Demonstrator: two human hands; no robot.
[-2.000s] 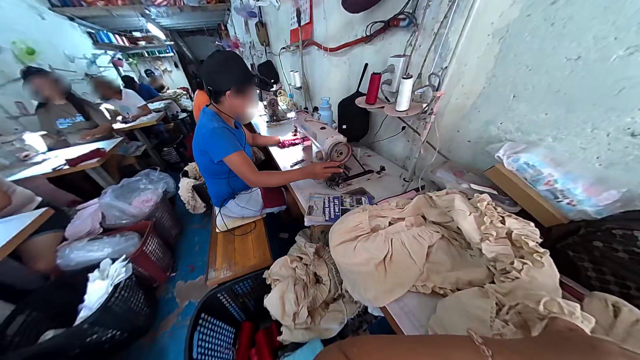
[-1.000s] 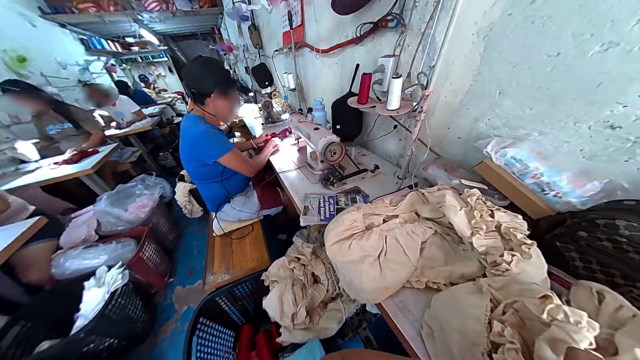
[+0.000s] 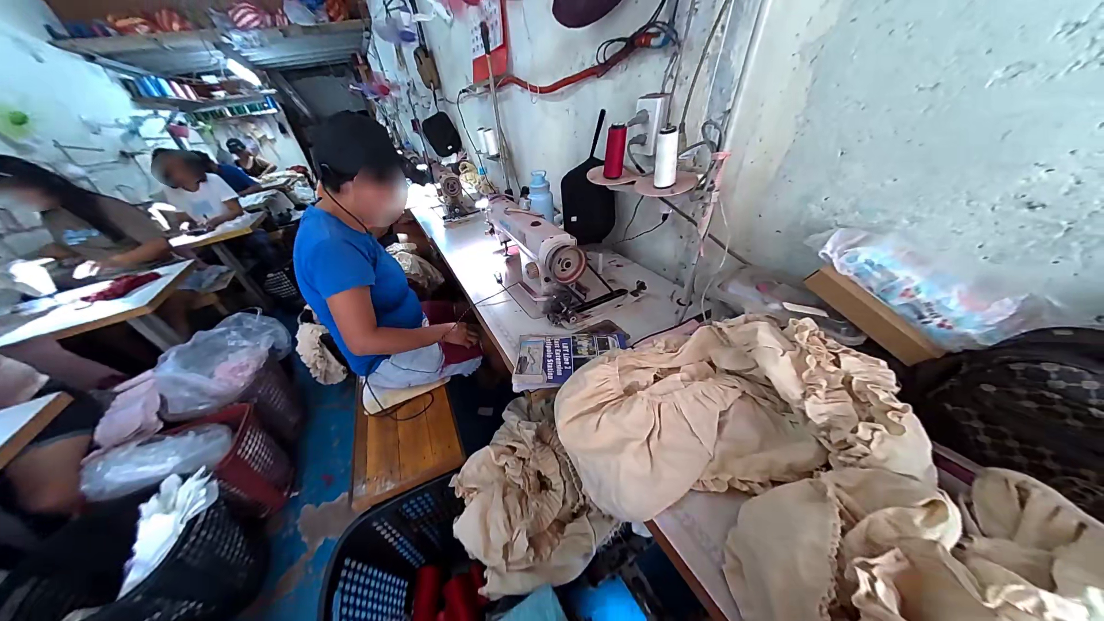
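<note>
Neither my left hand nor my right hand shows in the head view now. Cream gathered fabric (image 3: 690,414) lies heaped on the sewing table (image 3: 690,535) in front of me, with more ruffled fabric (image 3: 906,543) at the lower right. Another cream bundle (image 3: 526,500) hangs over the edge of a black plastic basket (image 3: 371,552), which holds red thread cones (image 3: 444,595). Beyond the heap stands an industrial sewing machine (image 3: 535,246). A printed booklet (image 3: 565,358) lies between machine and fabric.
A co-worker in a blue shirt (image 3: 345,267) sits on a wooden bench (image 3: 405,440) beside the machine. Red and white thread cones (image 3: 666,157) stand on a wall-side holder. A cardboard box (image 3: 871,315) and a black patterned bag (image 3: 1026,405) are at right. Filled baskets (image 3: 250,457) stand at left.
The forearm seen at the bottom edge two seconds ago is out of view. The co-worker's hands have moved from the machine area down to the lap.
</note>
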